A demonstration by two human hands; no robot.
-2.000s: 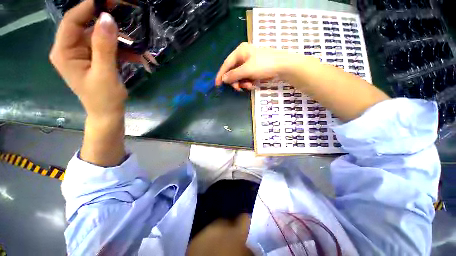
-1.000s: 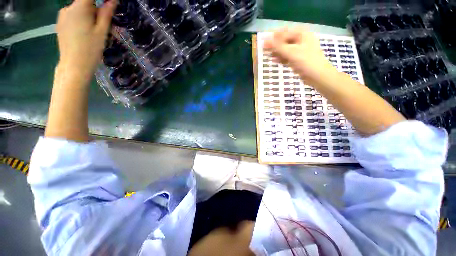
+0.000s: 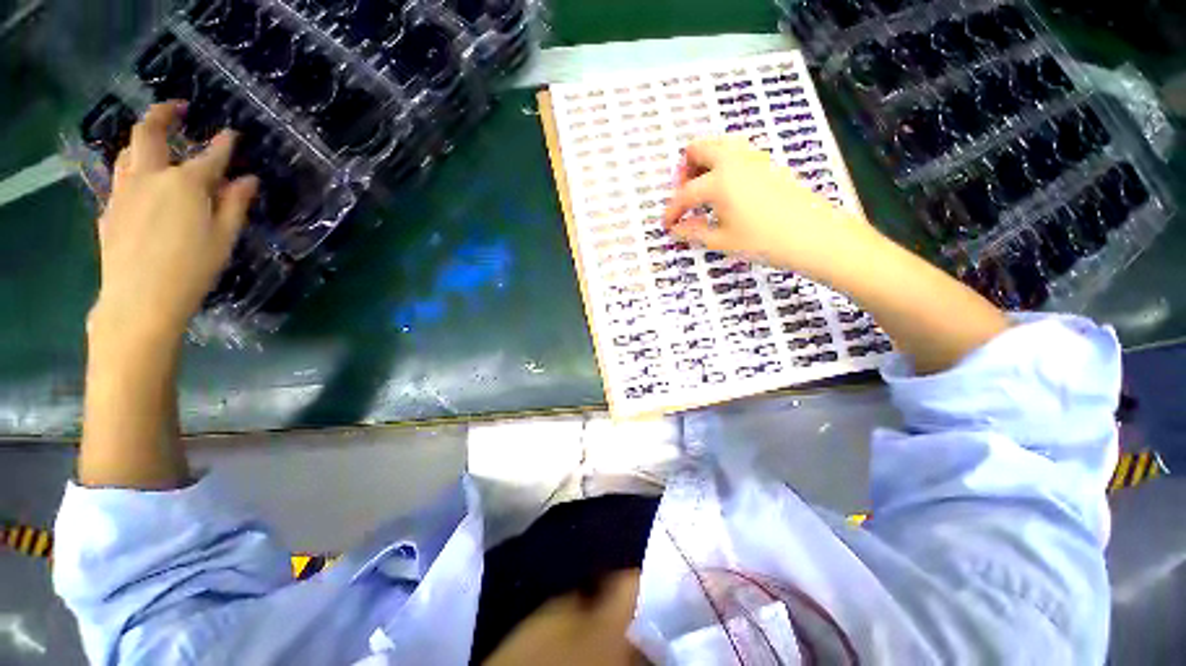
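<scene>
The white adhesive sheet (image 3: 637,280) with columns of small dark die-cut pieces lies on a tan backing board (image 3: 572,247). Many places in its upper left look pale. My right hand (image 3: 728,202) is over the middle of the sheet, its thumb and fingertips close together near the surface; whether a piece is between them is too small to tell. My left hand (image 3: 169,221) is over the left blister tray (image 3: 312,169), fingers spread and curved at its near left pockets, which hold black housings. Whether the fingertips touch a housing is hidden.
The right blister tray (image 3: 975,117) of black parts lies beyond the sheet's right edge. Bright blue marks (image 3: 455,282) are on the green mat (image 3: 455,364) between the left tray and sheet. The bench's front edge runs just before my coat.
My left hand has come down from the top edge to the left tray's near pockets. My right hand has moved down to the sheet's middle. The view has shifted, so sheet and trays appear further left.
</scene>
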